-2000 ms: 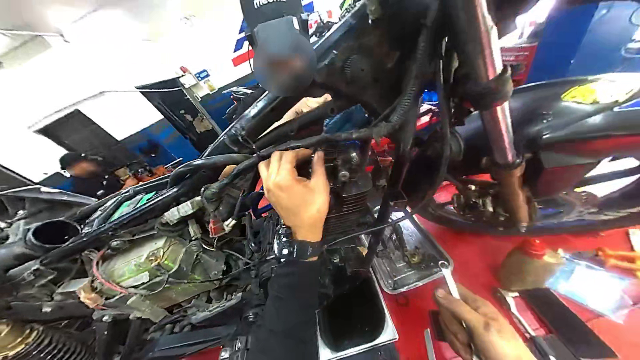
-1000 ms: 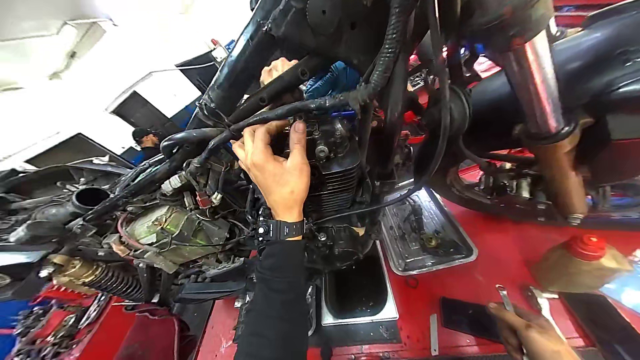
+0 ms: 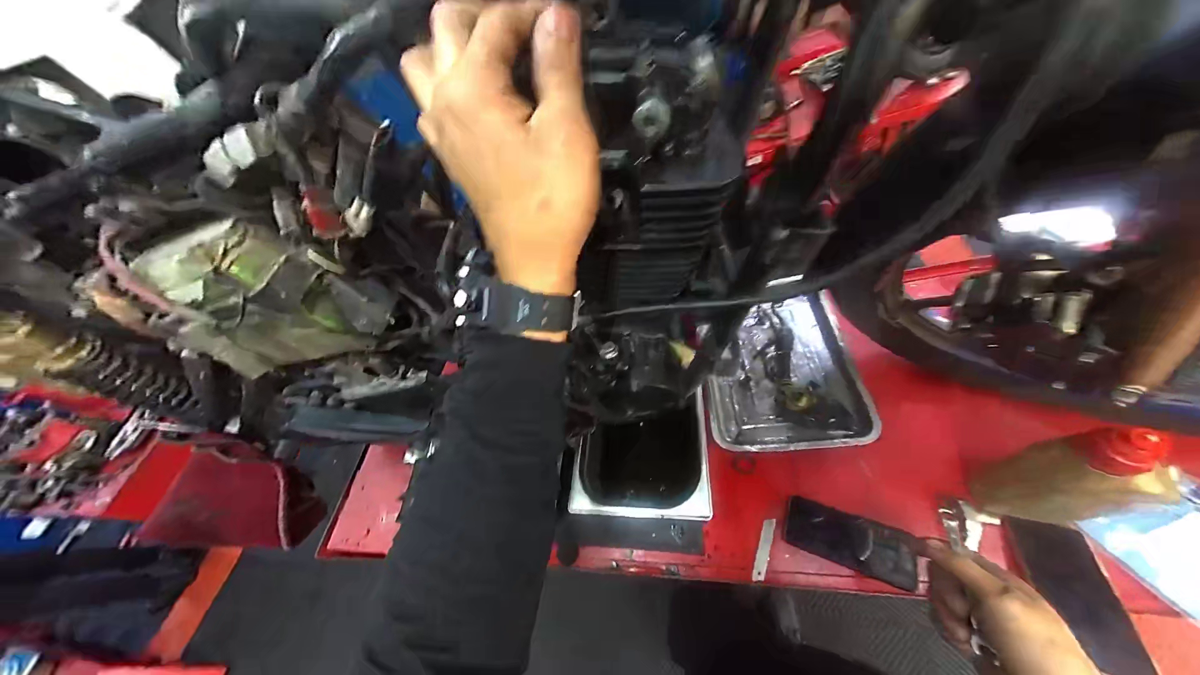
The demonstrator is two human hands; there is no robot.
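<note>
My left hand (image 3: 516, 141), with a black watch (image 3: 525, 307) on its wrist, reaches up beside the motorcycle engine's cylinder head (image 3: 647, 112). Its fingertips are cut off at the top edge, so any grip is hidden. Below the head are the cooling fins (image 3: 666, 234). At the lower right, my right hand (image 3: 998, 600) has curled fingers, with a bit of metal wrench (image 3: 980, 647) showing beneath them. Its index fingertip is at the end of a black phone (image 3: 853, 544) on the red bench (image 3: 778, 487). Another metal hand tool (image 3: 958, 523) lies just above that hand.
A metal tray with parts (image 3: 797, 427) and a dark-filled rectangular pan (image 3: 642, 511) stand below the engine. A red-capped plastic bottle (image 3: 1041, 473) lies right, near the wheel (image 3: 956, 361). Wires and frame tubes (image 3: 155, 131) crowd the left. A thin metal strip (image 3: 764, 550) lies by the phone.
The view has moved closer and lower. My right hand, which held up a wrench earlier, is now lower beside the phone. Another person's hand behind the frame, seen one second ago, is out of view.
</note>
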